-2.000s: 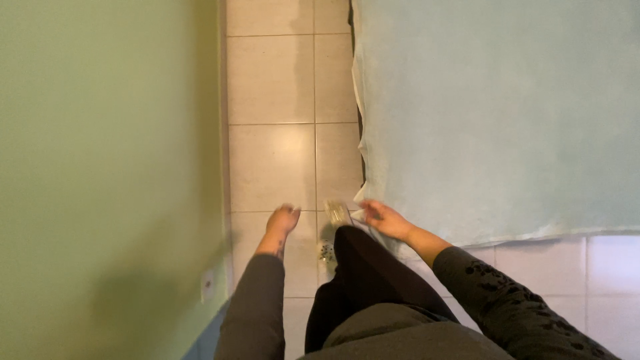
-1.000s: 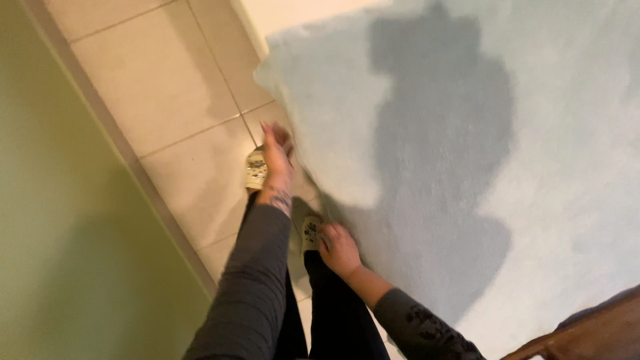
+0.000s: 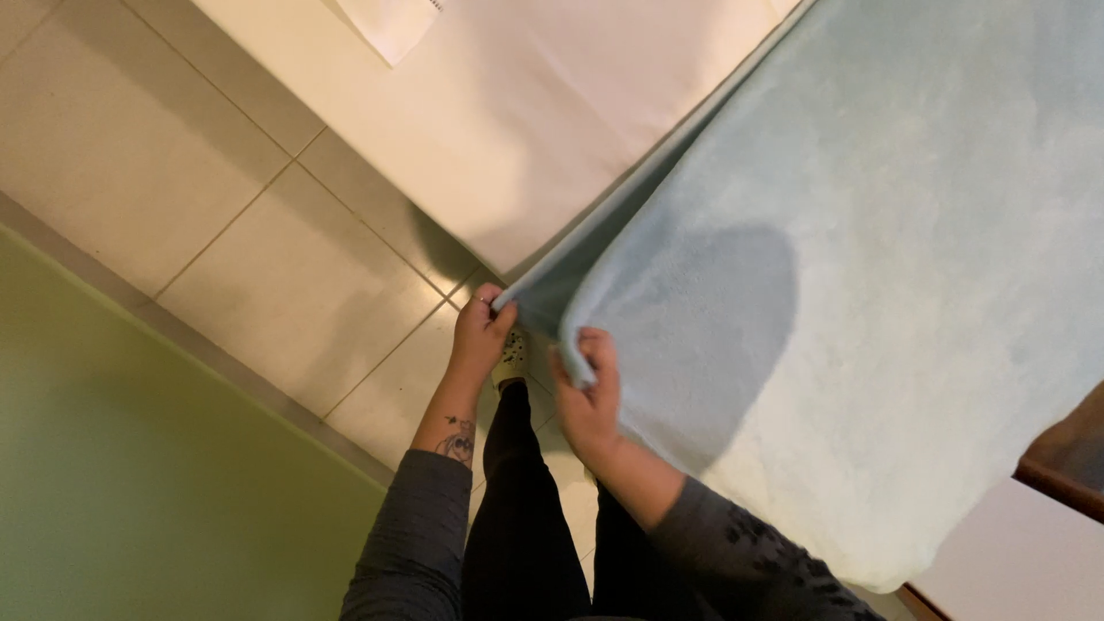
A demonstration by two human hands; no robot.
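Note:
A light blue blanket (image 3: 871,224) spreads over the right half of the view, its near edge folded back along a diagonal. My left hand (image 3: 485,323) pinches one corner of the blanket between thumb and fingers, beside the corner of a white sheet-covered mattress (image 3: 431,164). To its right, my right hand (image 3: 591,379) is closed around a rolled edge of the same blanket. Between the two hands the cloth hangs in a dark fold. The blanket's underside is mostly hidden.
White papers (image 3: 392,26) lie on the sheet at the top. A tiled floor (image 3: 233,224) runs along the left, beside a green wall (image 3: 129,448). My foot in a patterned clog (image 3: 511,358) is below my hands. Brown wooden furniture (image 3: 1065,487) stands at the right edge.
Both hands, free of the blanket two seconds ago, now hold its edge. The blanket has a fold, and more of the white sheet shows. The view has turned strongly.

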